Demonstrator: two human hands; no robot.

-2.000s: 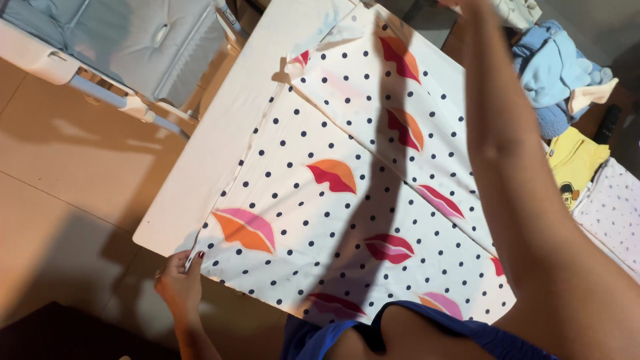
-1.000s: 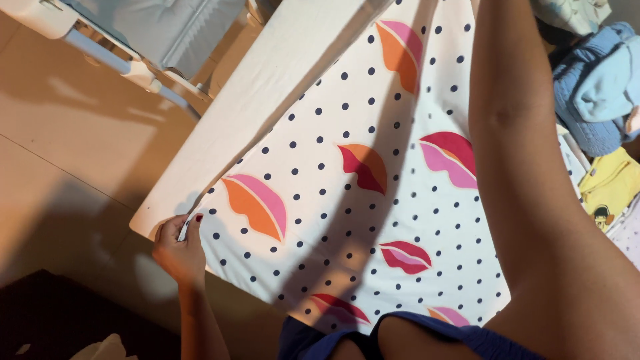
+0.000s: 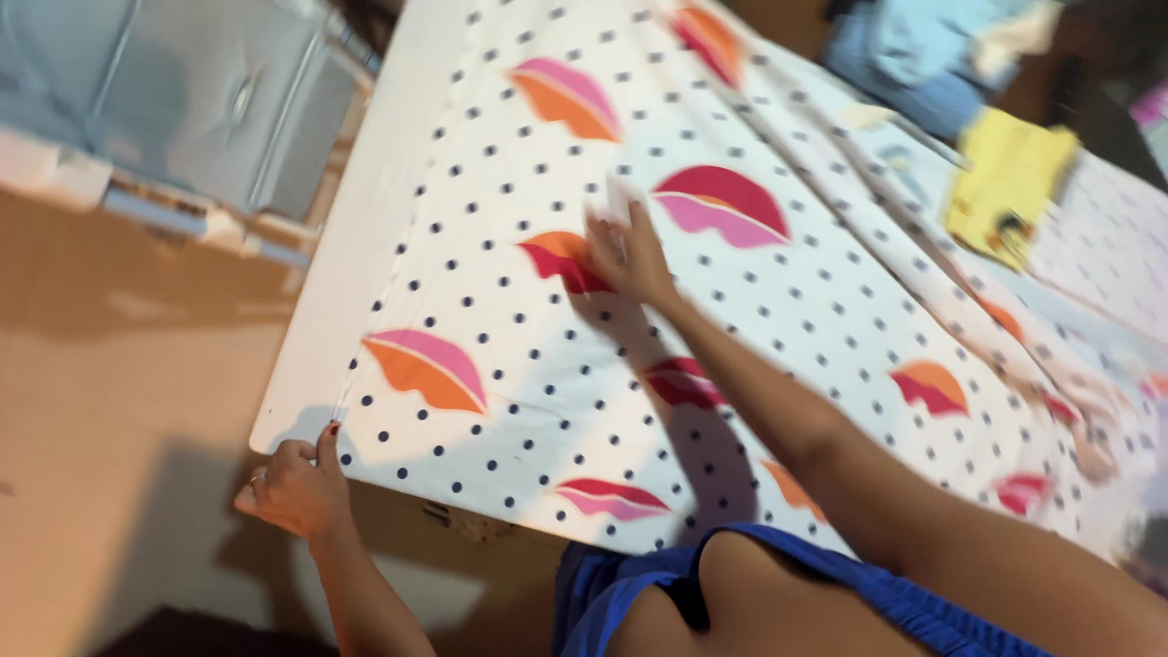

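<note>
A white cloth with navy dots and printed lips (image 3: 566,374) lies spread over a white table (image 3: 315,319), gathered into long folds on its right side. My left hand (image 3: 297,484), with a ring and dark red nail polish, pinches the cloth's near left corner at the table's corner. Over the middle of the cloth is my right hand (image 3: 630,251), blurred, its fingers apart and nothing seen in them. Whether its palm touches the cloth cannot be told.
A grey padded piece with a pale frame (image 3: 182,100) stands at upper left beside the table. To the right are a folded yellow garment (image 3: 1008,187), blue garments (image 3: 922,59) and a pale patterned cloth (image 3: 1109,237).
My right hand, out of view or at the top edge earlier, is now over the cloth's middle. The cloth now spreads farther right, with folds there. My left hand stays at the corner.
</note>
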